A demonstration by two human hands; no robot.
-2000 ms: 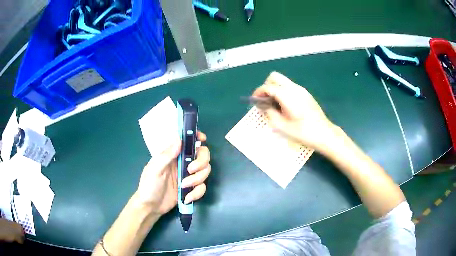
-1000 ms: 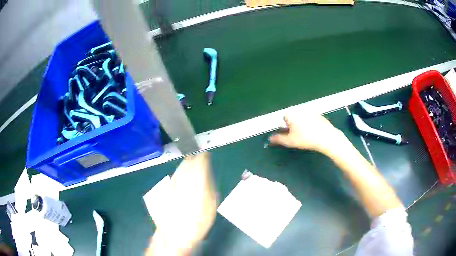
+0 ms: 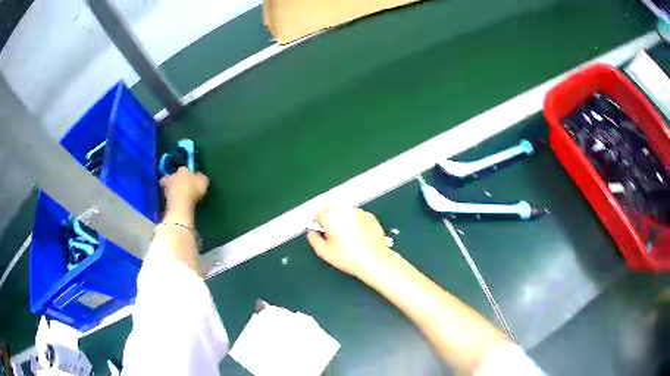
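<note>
My left hand [image 3: 184, 189] reaches over the belt beside the blue bin. Its fingers are closed on light-blue and black pen-shaped devices [image 3: 189, 150] that stick out past them; how many it grips is unclear. My right hand [image 3: 349, 239] is curled at the pale rail, with a small pale spot at its fingertips; whether it holds a thin tool is hidden. A white sheet [image 3: 285, 344] lies on the bench below, with a small dark scrap at its upper corner.
Blue bin [image 3: 132, 158] with devices stands left, behind a grey post [image 3: 81, 187]. Two devices [image 3: 481, 209] lie right of my right hand, near a red tray [image 3: 588, 198] of dark parts. Cardboard [image 3: 323, 16] is at the far side. White papers and a labelled item [image 3: 62, 356] are lower left.
The view has shifted right and forward. My left hand has gone from the bench to the devices on the belt. My right hand left the sheet and is now at the rail.
</note>
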